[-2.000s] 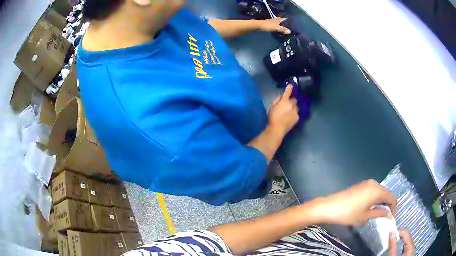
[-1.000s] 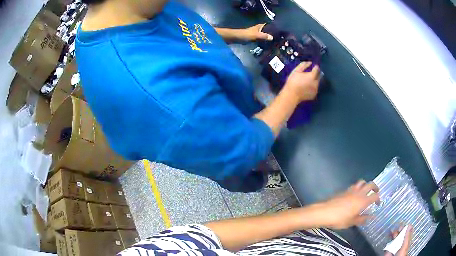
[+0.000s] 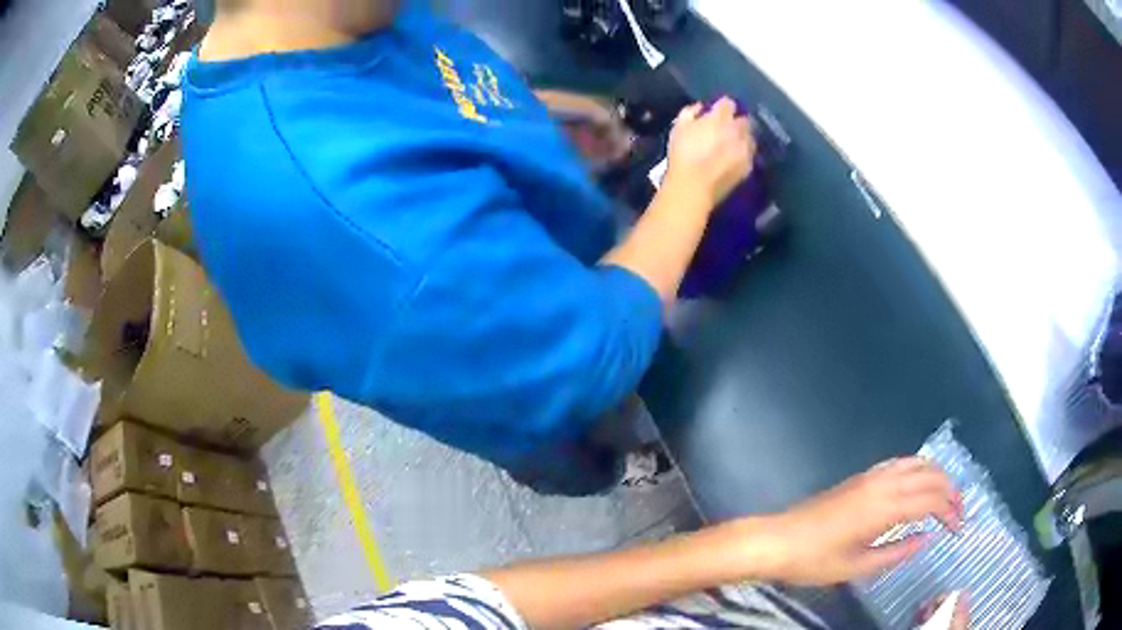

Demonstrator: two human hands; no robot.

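A flat, clear, ribbed air column bag [image 3: 984, 542] lies on the dark green bench at the lower right. My left hand [image 3: 861, 517] lies over the bag's upper left part, palm down, with its fingers apart and slightly bent. My right hand [image 3: 947, 613] is at the bottom edge, mostly cut off, with a small white label or backing paper [image 3: 942, 612] at its fingers, over the bag's lower end.
A person in a blue top [image 3: 406, 246] stands at the left, wiping a black camera with a purple cloth [image 3: 728, 246] on the bench [image 3: 837, 332]. Brown cartons [image 3: 185, 468] stand on the floor. A clear and metal object [image 3: 1073, 514] is at the right.
My left hand has come down from the white piece onto the bag. My right hand has moved lower, partly out of the picture, still with the white piece. The neighbour's cloth hand has moved up.
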